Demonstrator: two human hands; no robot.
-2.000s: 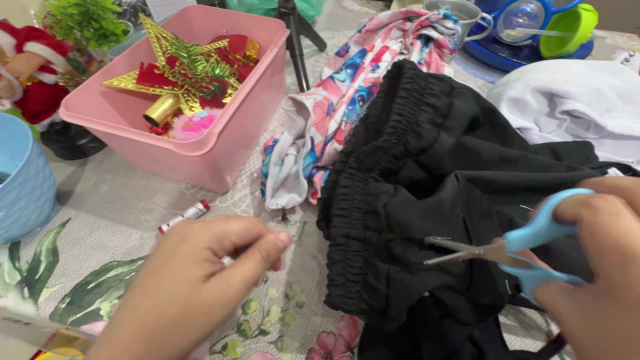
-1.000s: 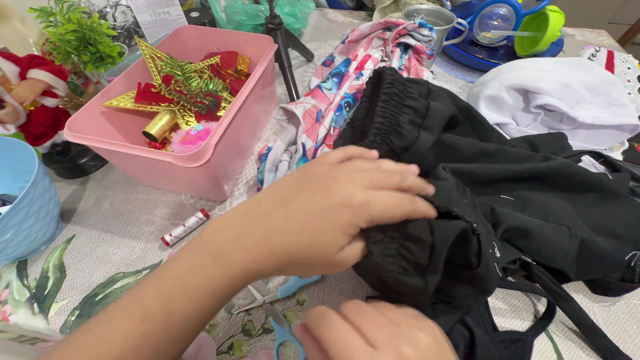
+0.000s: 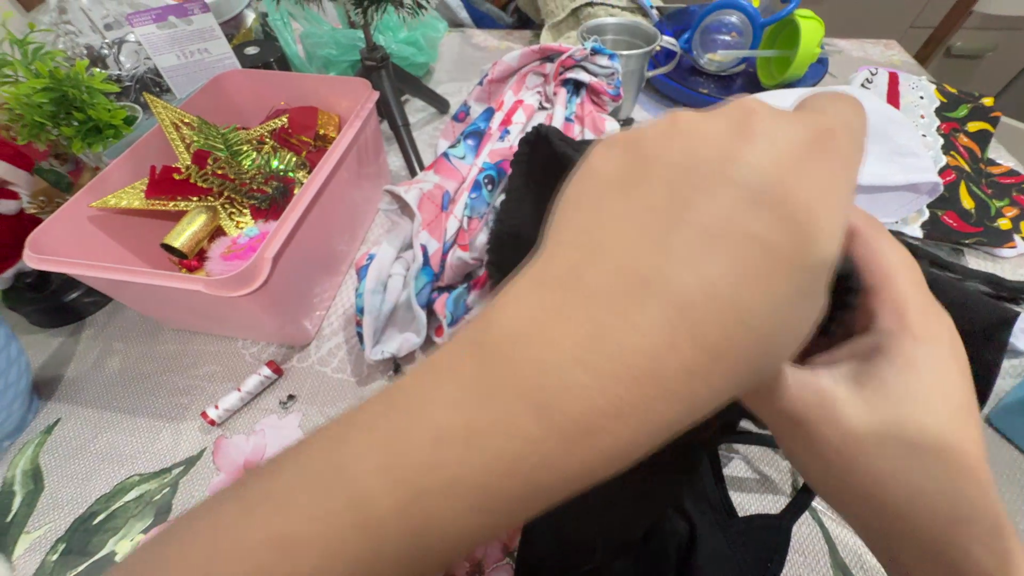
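A black fabric garment (image 3: 632, 512) with a gathered edge lies at the centre and right, largely behind my arms. My left hand (image 3: 712, 216) reaches across it from the lower left, blurred, with its fingers hidden. Close against it on the right is my right hand (image 3: 880, 336), curled around bunched black cloth. The fingertips of both hands are mostly out of sight. Beside the garment lies a crumpled pink, white and blue printed cloth (image 3: 472, 184). The scissors cannot be made out.
A pink plastic bin (image 3: 320, 240) holds a gold star and red ornaments. Behind are a small tripod (image 3: 392, 96), a metal mug (image 3: 632, 56) and a blue plate (image 3: 680, 84). White cloth (image 3: 896, 160) lies at right, a small red-and-white tube (image 3: 242, 393) at front left.
The right hand held light-blue scissors two seconds ago; one second ago they lay on the tablecloth beside it. Both hands have since moved up and right onto the black garment.
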